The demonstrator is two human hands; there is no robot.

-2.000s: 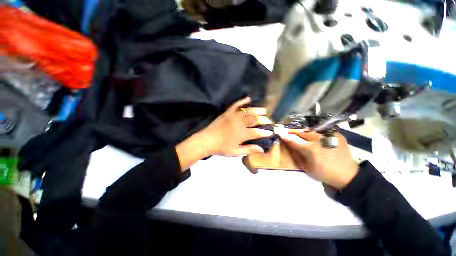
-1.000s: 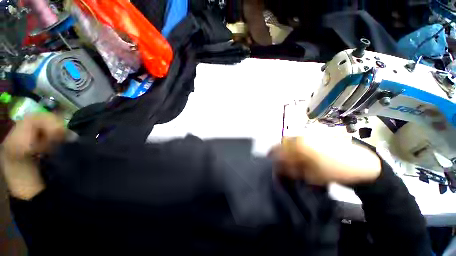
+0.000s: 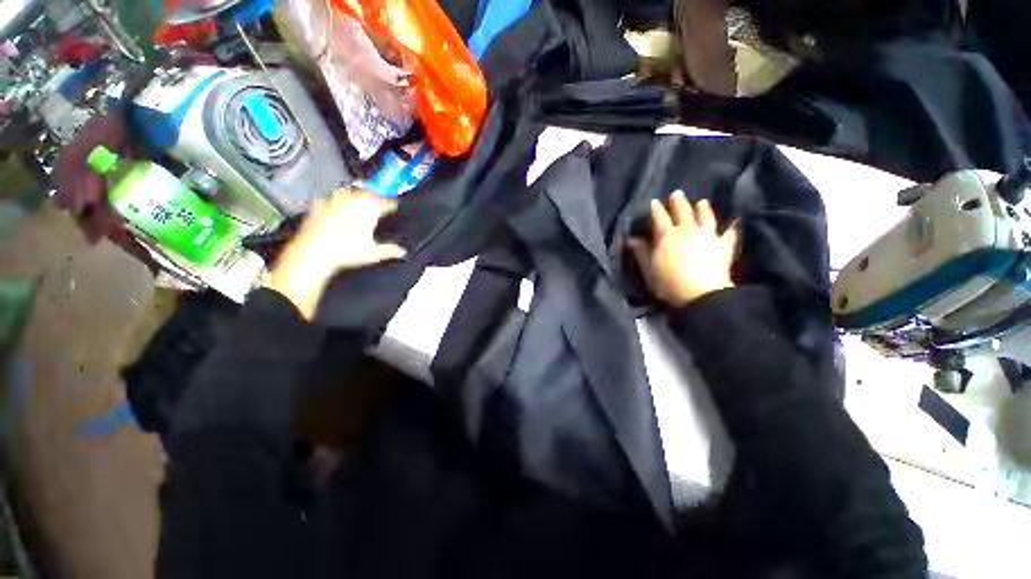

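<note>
A large black garment piece (image 3: 577, 362) lies spread over the white table and hangs toward my lap. A small white label (image 3: 526, 295) shows on it. My right hand (image 3: 687, 251) lies on the garment with its fingers spread. My left hand (image 3: 339, 243) is at the left, fingers apart, over black cloth; whether its palm touches the cloth is not clear. The white and blue sewing machine head (image 3: 933, 255) stands to the right, cut off by the picture's edge.
A green-labelled bottle (image 3: 175, 215) and a grey machine part with a blue centre (image 3: 254, 130) are at the left. A red plastic bag (image 3: 435, 74) is at the back. Black cloth (image 3: 904, 102) lies at the back right. A small black scrap (image 3: 943, 414) is near the machine.
The view has swung left. The garment, held up between both hands before, now lies on the table. Both hands have opened, and my right hand lies flat on it.
</note>
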